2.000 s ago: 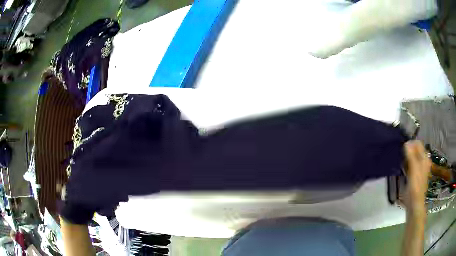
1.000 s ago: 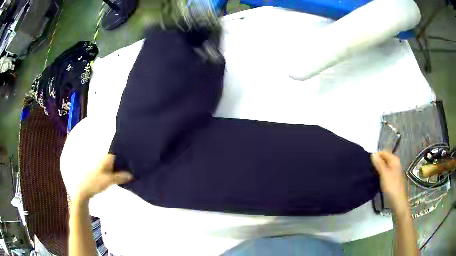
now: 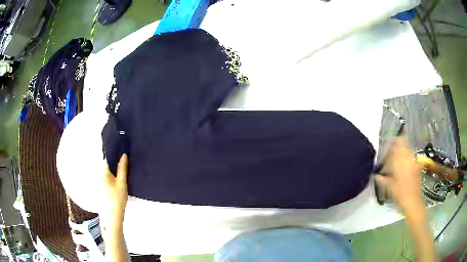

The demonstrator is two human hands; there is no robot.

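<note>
A dark navy garment [image 3: 256, 158] lies over the white pressing form [image 3: 77, 158], its sleeve stretched flat to the right with a rounded end. Cream embroidery shows at its upper left and upper right edges. My left hand [image 3: 119, 187] lies on the garment's lower left edge, thumb on the cloth; its fingers are partly hidden. My right hand [image 3: 400, 174] is blurred at the sleeve's right end, by a dark narrow tip of cloth; whether it grips it is unclear. The steam iron [image 3: 435, 166] stands just right of my right hand.
The iron sits on a grey rest [image 3: 422, 115]. A white sleeve arm [image 3: 358, 20] crosses the far right of the white table cover [image 3: 287, 77]. A blue beam [image 3: 184, 15] is at the far side. A dark embroidered pile [image 3: 59, 77] and a brown ribbed surface [image 3: 41, 179] are at left.
The garment's upper part has settled flat toward the far side, showing embroidery on both edges. My left hand has shifted slightly right. My right hand stays near the sleeve's end, now blurred.
</note>
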